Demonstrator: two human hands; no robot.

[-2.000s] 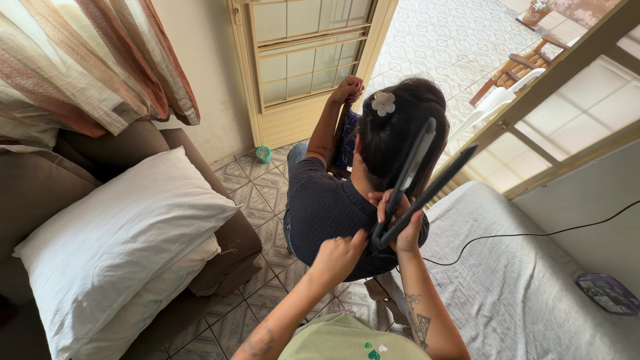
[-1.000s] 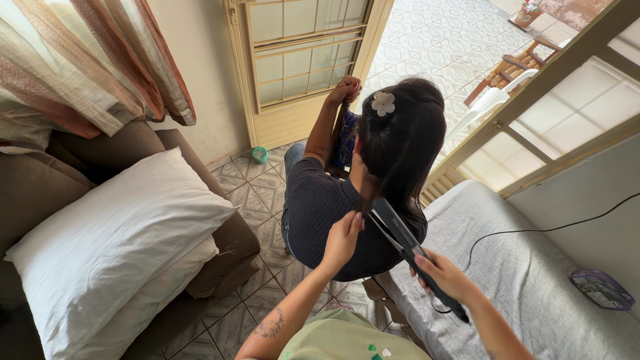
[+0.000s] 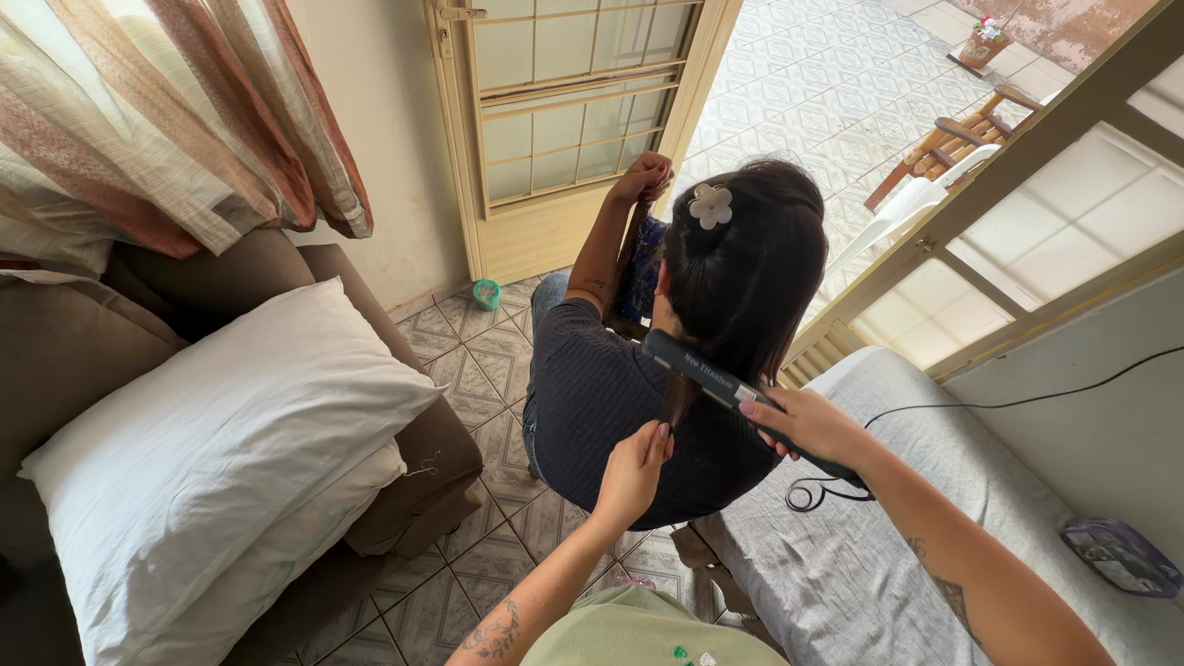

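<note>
A person in a dark ribbed top [image 3: 601, 398] sits with their back to me, a pale flower clip [image 3: 710, 206] in their long dark hair [image 3: 758, 250]. My right hand [image 3: 809, 425] is closed around a black hair straightener [image 3: 708, 370], which lies slantwise across the hair at the nape. A strand passes at its plates; whether they are fully pressed together I cannot tell. Just below, my left hand [image 3: 636, 467] pinches the lower end of that strand [image 3: 678, 400]. The straightener's cord [image 3: 814, 495] loops beneath my right wrist.
White pillows [image 3: 222, 462] lie on a brown sofa [image 3: 398, 351] at left. At right is a bed or couch with a grey cover [image 3: 832, 573], bearing a purple-edged case [image 3: 1119, 555]. A metal-framed door [image 3: 573, 203] stands ahead, with a green cup [image 3: 487, 295] on the floor near it.
Two seconds ago the straightener stood spread wide beside both hands. It has since swung across to the nape, its arms now close together. The left hand is on a strand.
</note>
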